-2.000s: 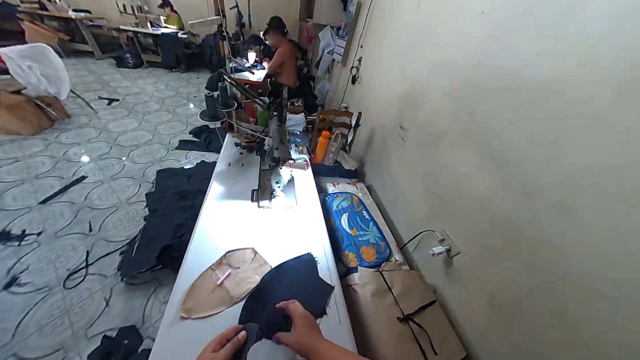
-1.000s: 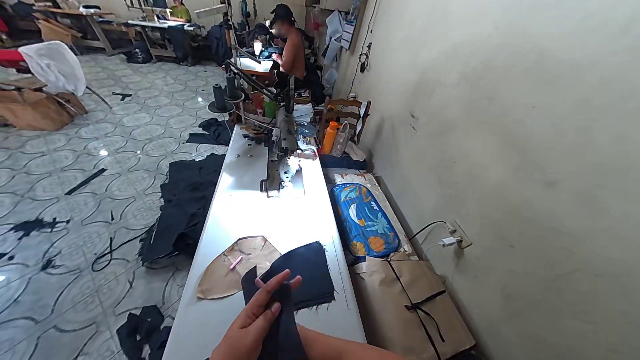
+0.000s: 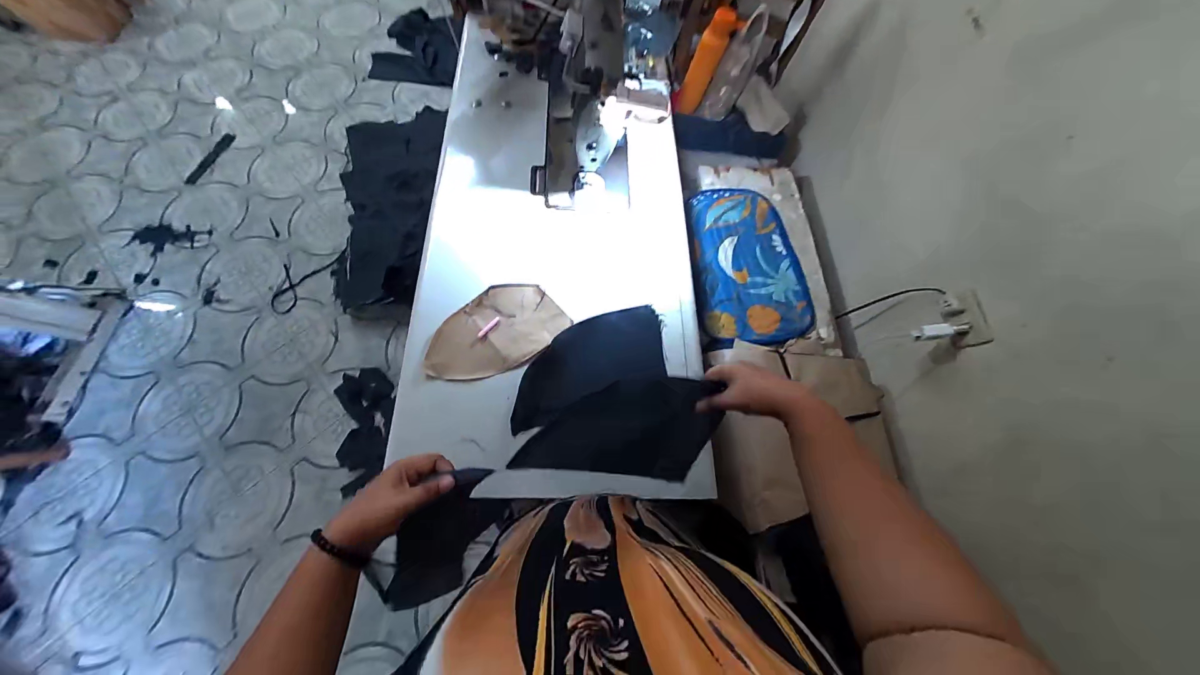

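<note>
At the table's near left corner, my left hand [image 3: 412,487] pinches a dark fabric piece [image 3: 431,544] that hangs below the edge. My right hand [image 3: 750,389] grips the corner of another dark fabric panel [image 3: 619,427] over the table's right edge. Whether these two pieces are joined is unclear. Beneath that panel and farther forward lies a black curved fabric piece [image 3: 595,356] with a frayed edge. To its left rests a brown paper pattern [image 3: 506,352] with a pink marker or chalk [image 3: 488,327] on it. The sewing machine [image 3: 586,122] stands at the far part of the white table [image 3: 553,253].
Right of the table are a blue patterned pouch [image 3: 750,267], a brown paper package [image 3: 764,464], an orange bottle [image 3: 705,61] and a plug in a wall outlet [image 3: 970,319]. Dark fabric [image 3: 389,206] is piled left of the table, with scraps [image 3: 366,412] on the tiled floor.
My hands were close together over the dark fabric; now they are wide apart, left hand at the table's left corner, right hand at its right edge. The view has tilted downward.
</note>
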